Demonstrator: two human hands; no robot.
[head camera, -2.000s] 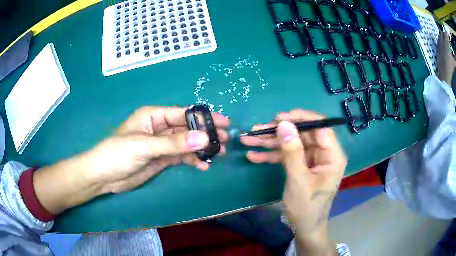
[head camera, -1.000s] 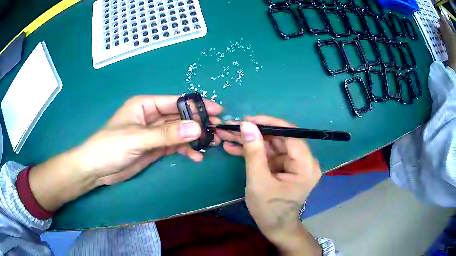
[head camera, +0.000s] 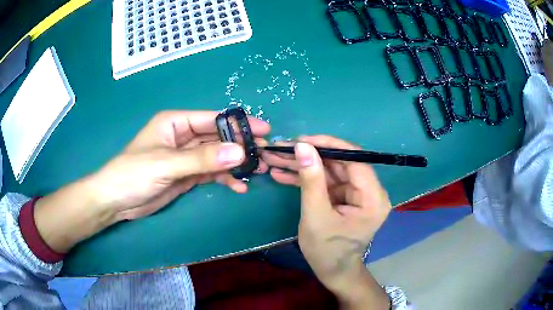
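My left hand (head camera: 176, 154) holds a black watch case frame (head camera: 248, 136) between thumb and fingers, tilted on its edge with its open centre showing. My right hand (head camera: 333, 194) holds black tweezers (head camera: 370, 157) nearly level, their tip at the right side of the frame. Whether the tip touches the frame or grips a tiny part is too small to tell. Tiny clear-whitish loose parts (head camera: 285, 82) lie scattered on the green bench top just beyond the frame.
A white parts tray (head camera: 182, 53) with dark round parts stands beyond. A plain white tray (head camera: 37, 115) lies at left. Rows of black frames (head camera: 435, 113) lie at right, a blue bin (head camera: 488, 6) beyond them. A neighbour's pale sleeve (head camera: 515, 175) is at far right.
My right hand has moved left, bringing the tweezers' tip from a gap away up to the frame. Over the last second both hands have stayed almost still. The view has shifted slightly.
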